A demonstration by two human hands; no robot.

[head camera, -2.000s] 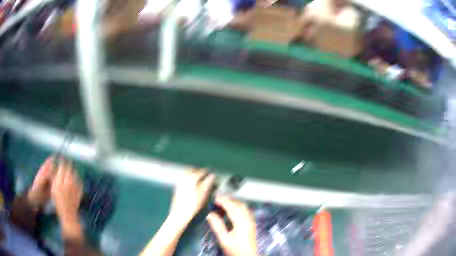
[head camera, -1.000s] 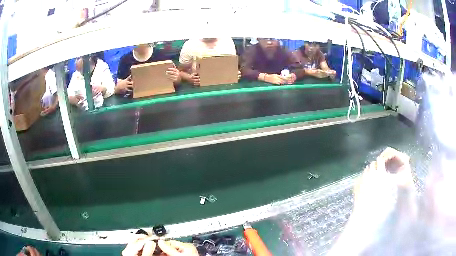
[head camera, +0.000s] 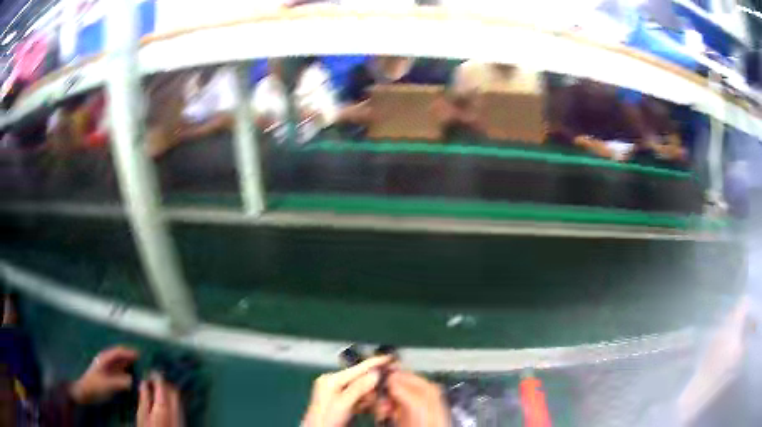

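Observation:
My left hand (head camera: pixel 341 394) and my right hand (head camera: pixel 418 397) meet at the bottom middle, fingertips together around a small dark part (head camera: pixel 383 385), mostly hidden by the fingers and blurred. Two small black parts, one left (head camera: pixel 349 356) and one right (head camera: pixel 386 351), sit on the white rail just beyond my fingertips. A glittery heap of bagged black parts (head camera: pixel 474 405) lies right of my right hand, cut off by the bottom edge. An orange-red handle, seemingly a utility knife (head camera: pixel 535 402), lies right of the heap.
A neighbour's hands (head camera: pixel 107 375) are at the left beside a dark pile (head camera: pixel 180 367). A white upright (head camera: pixel 146 208) rises from the rail (head camera: pixel 284 349). A small pale piece (head camera: pixel 456 320) lies on the dark green belt (head camera: pixel 351 271). People with cartons (head camera: pixel 405 113) sit opposite. A blurred pale arm shape is at far right.
The view has swung left since one second ago, bringing the neighbour's hands in. My hands, apart two seconds ago, are together, as one second ago.

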